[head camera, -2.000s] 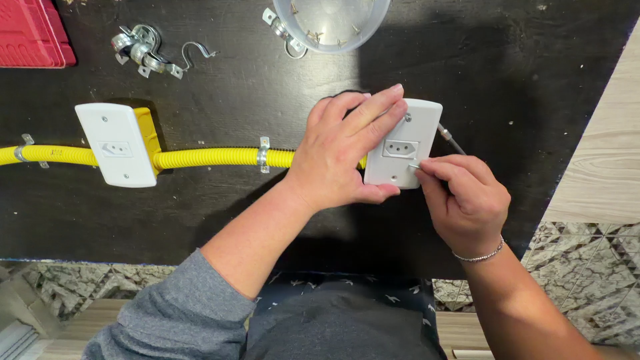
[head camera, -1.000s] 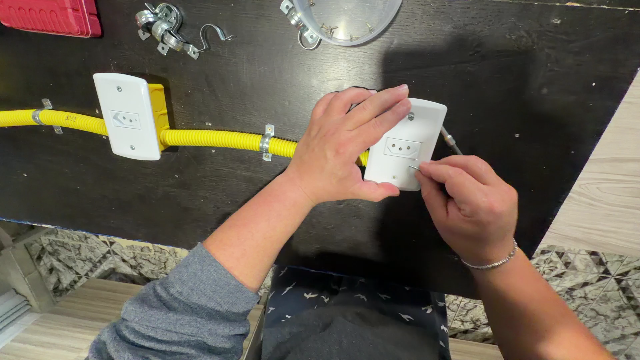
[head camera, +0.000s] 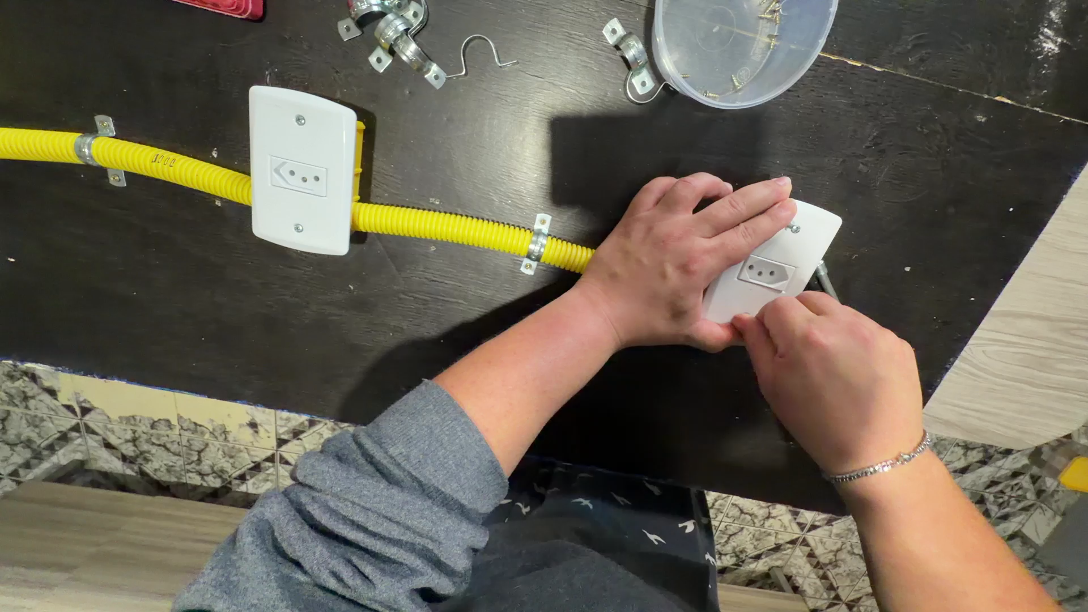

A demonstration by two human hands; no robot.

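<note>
A white outlet cover plate (head camera: 812, 234) with a three-hole socket lies tilted at the right, a screw in its upper part. My left hand (head camera: 680, 255) presses on its left side, fingers over the top and thumb at the lower edge. My right hand (head camera: 829, 365) has its fingers pinched together at the plate's lower part; whatever is between them is hidden. A yellow corrugated conduit (head camera: 442, 228) runs from under my left hand to a second white outlet plate (head camera: 302, 204), fixed with two screws, and on to the left. Metal clamps (head camera: 537, 244) straddle the conduit.
Loose metal pipe clamps (head camera: 395, 38) lie at the top, with another clamp (head camera: 631, 55) beside a clear plastic tub (head camera: 722, 51) holding small screws. A metal shaft (head camera: 824, 280) shows behind the right plate. Part of a red case (head camera: 229, 7) is at the top left. The dark board (head camera: 170, 306) ends near my body.
My right hand has turned and closed in over the plate's lower part, where the bottom screw hole showed before. My left hand still holds the plate. The view has shifted.
</note>
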